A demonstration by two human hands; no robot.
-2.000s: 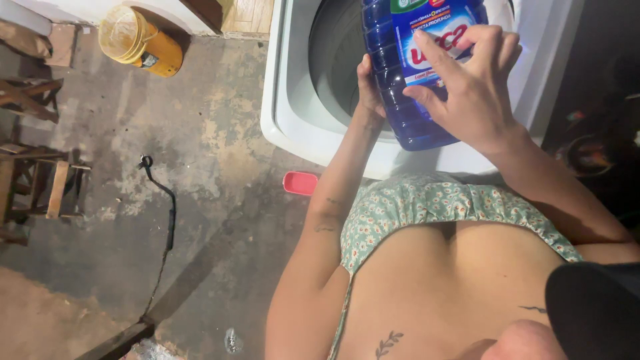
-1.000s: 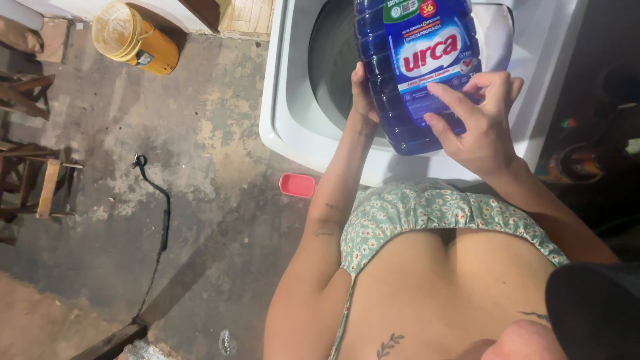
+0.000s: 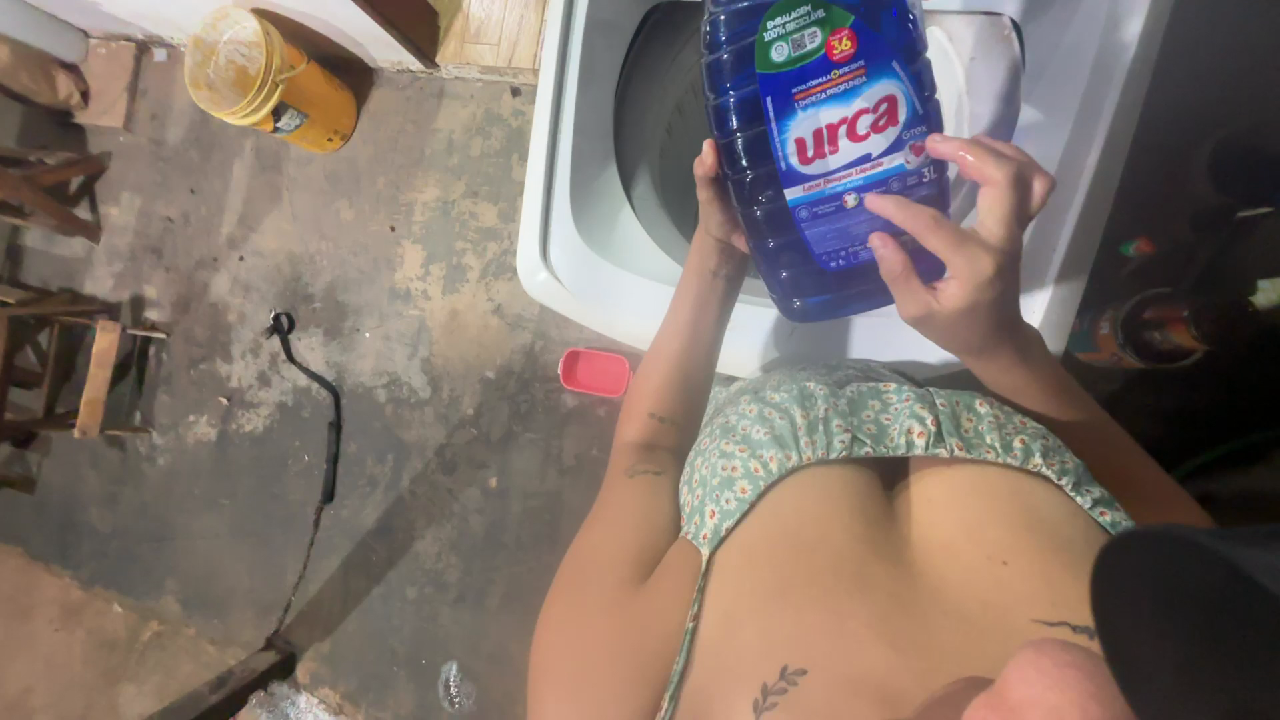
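A large blue plastic bottle of Urca liquid laundry detergent is held over the open top of a white washing machine. My left hand grips the bottle along its left side, most of the fingers hidden behind it. With fingers spread, my right hand has its fingertips on or just over the lower right part of the label; contact is hard to tell. The bottle's top lies beyond the frame edge. Behind it, the dark tub opening shows on the left.
On the concrete floor are a small red plastic tray, a black cable and a yellow bucket with a stained rim. Wooden stands are at the far left. Dim objects, one round, lie right of the machine.
Since two seconds ago the bottle has turned its label more squarely toward the view. My right hand's fingers have shifted from the middle of the label to its lower right part.
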